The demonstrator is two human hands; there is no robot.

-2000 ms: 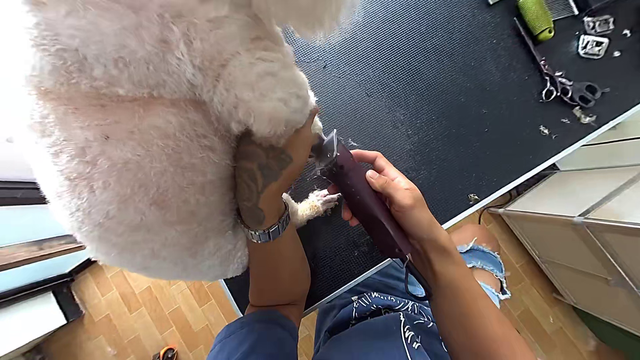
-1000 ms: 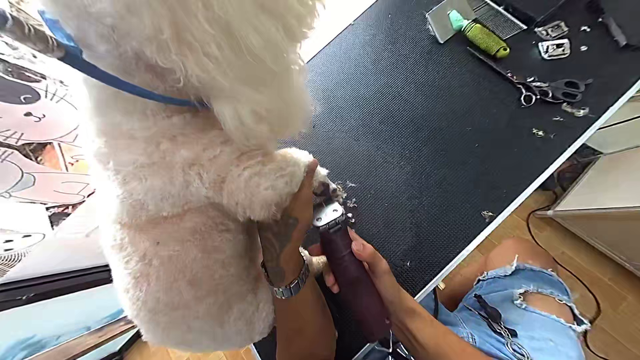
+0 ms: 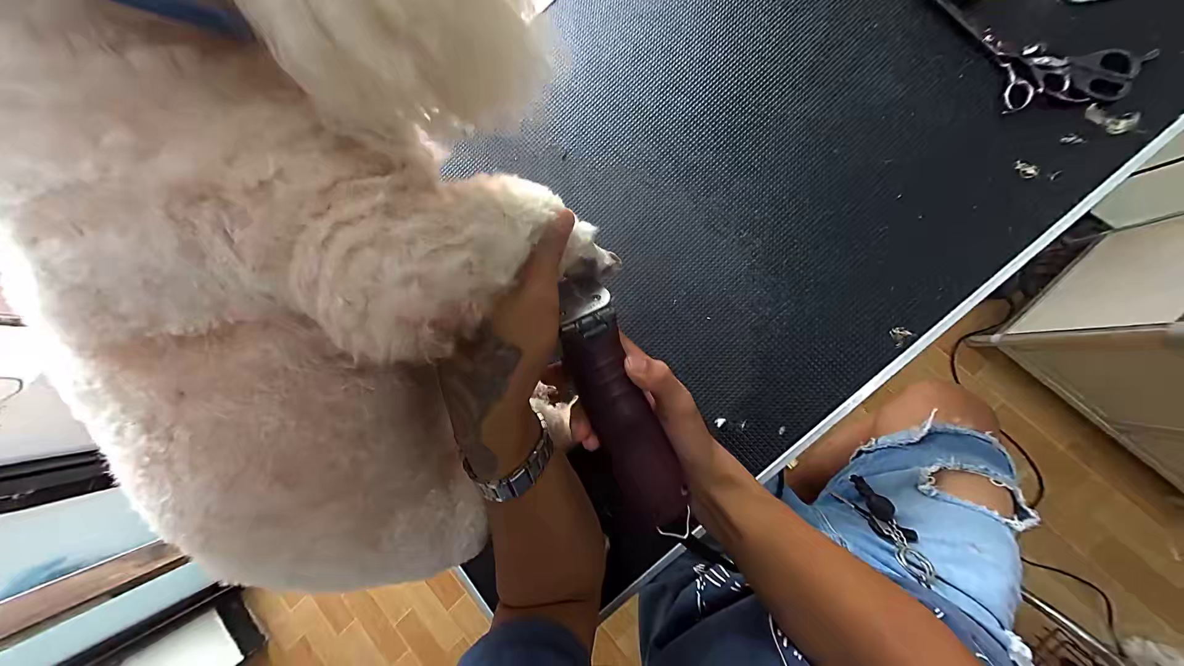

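A fluffy cream-coloured dog (image 3: 277, 444) fills the left side of the head view. My left hand (image 3: 527, 319), with a metal-band watch (image 3: 518, 476) on the wrist, is closed around the dog's raised front leg; the fur partly hides the fingers. The paw (image 3: 587, 248) sticks out past my fingers. My right hand (image 3: 666, 398) grips a dark maroon electric hair clipper (image 3: 620, 416), whose metal blade head (image 3: 585, 301) is at the underside of the paw. Another paw (image 3: 553, 412) shows between my left wrist and the clipper.
The black textured grooming table (image 3: 786, 231) has a pale metal edge (image 3: 971, 310). Scissors (image 3: 1078, 76) lie at its upper right, near loose fur tufts (image 3: 1027, 169). A cabinet (image 3: 1091, 296) stands at the right, with a black cable (image 3: 1027, 453) on the tiled floor. My knee (image 3: 943, 407) is beside the table edge.
Two seconds ago the clipper pointed up and to the left from farther right; it now stands more upright at the paw. Both hands keep their holds. The view has shifted.
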